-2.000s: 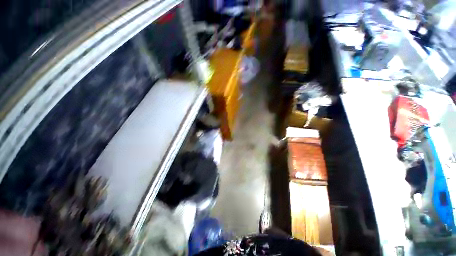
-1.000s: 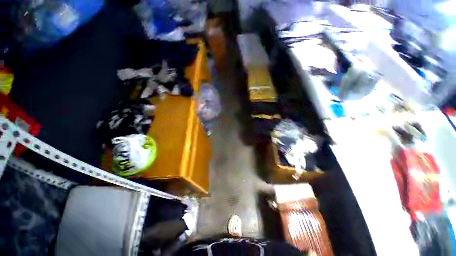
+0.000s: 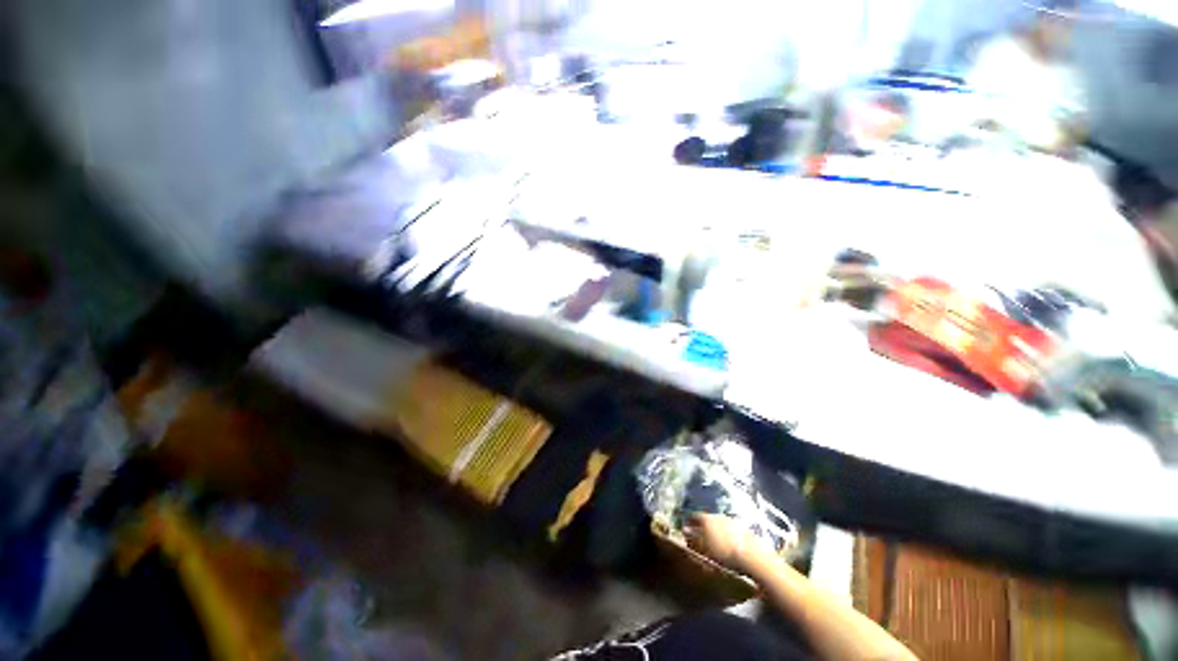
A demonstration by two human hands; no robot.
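My right hand (image 3: 723, 536) is small and blurred at the lower middle, its forearm coming in from the bottom right edge. It is at the near side of a box with crumpled clear plastic and pale scraps (image 3: 704, 478), overlapping it. A thin pale line curves under the hand; I cannot tell if it is a cord or the box edge. Whether the fingers hold anything is too blurred to tell. My left hand is not in view.
A long white table (image 3: 827, 387) runs above the box, with a red packet (image 3: 969, 336) and a small blue item (image 3: 704, 349) on it. Benches with striped woven-look tops stand at left (image 3: 472, 433) and lower right (image 3: 950, 600). The floor aisle is dark.
The view has swung right from the aisle toward the white table. The orange-brown furniture has shifted to the lower left. My right hand has come into view at the box.
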